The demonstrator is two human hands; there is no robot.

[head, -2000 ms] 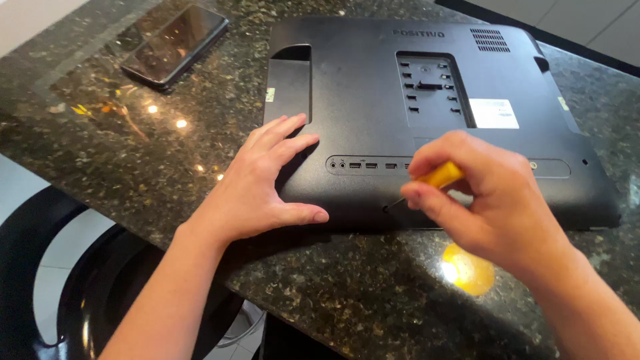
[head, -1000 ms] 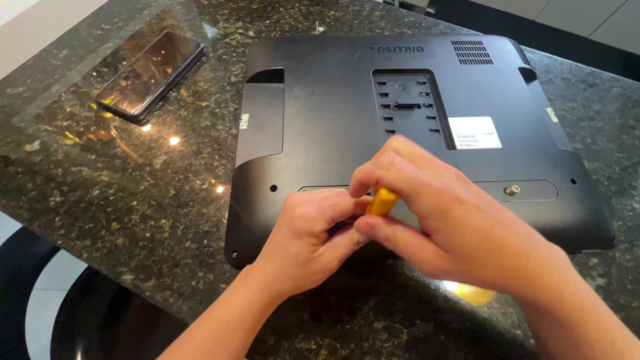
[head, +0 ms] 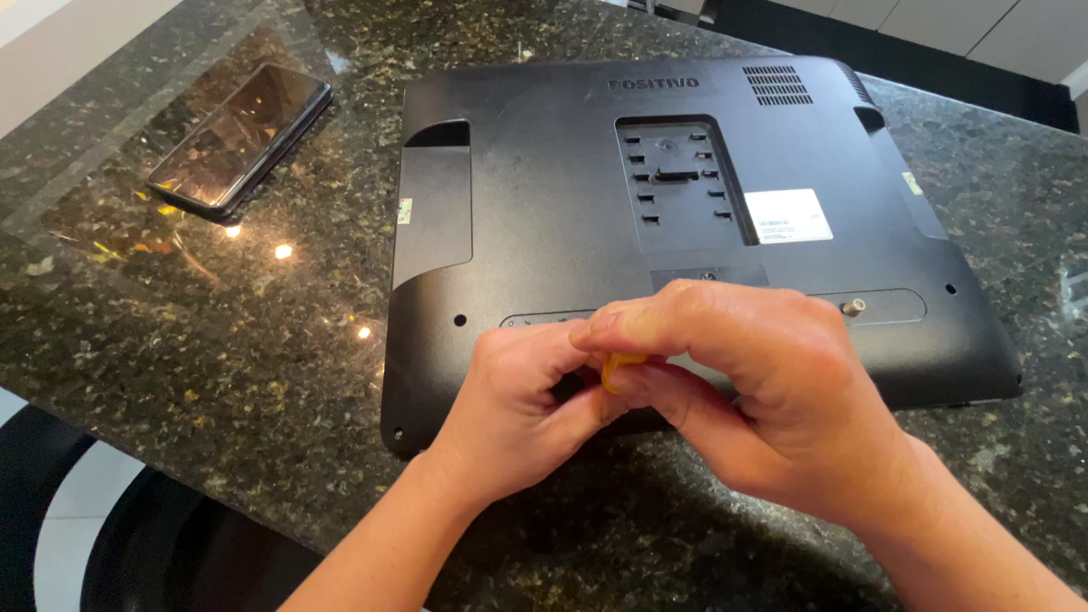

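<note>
A black Positivo monitor or all-in-one computer [head: 544, 212] lies with its back up, showing a recessed mount area, vents and a white label. Over its near edge, my right hand [head: 748, 391] grips the yellow handle of a screwdriver [head: 622, 371] between thumb and fingers. Beside it, my left hand [head: 527, 408] has its thumb and fingers curled in around the tool, touching my right fingers. The screwdriver's shaft and tip are hidden by the hands, as is the middle of the port strip. A coaxial connector [head: 854, 307] sticks out to the right of the hands.
A dark smartphone [head: 242, 140] lies on the speckled granite countertop [head: 195, 365], left of the device. The counter's near-left edge runs diagonally, with a black curved chair [head: 170, 527] below it. Light reflections spot the stone.
My left hand has moved from the device's left part to the screwdriver, where both hands now meet. Two seconds ago the shaft showed at the near edge; now it is hidden.
</note>
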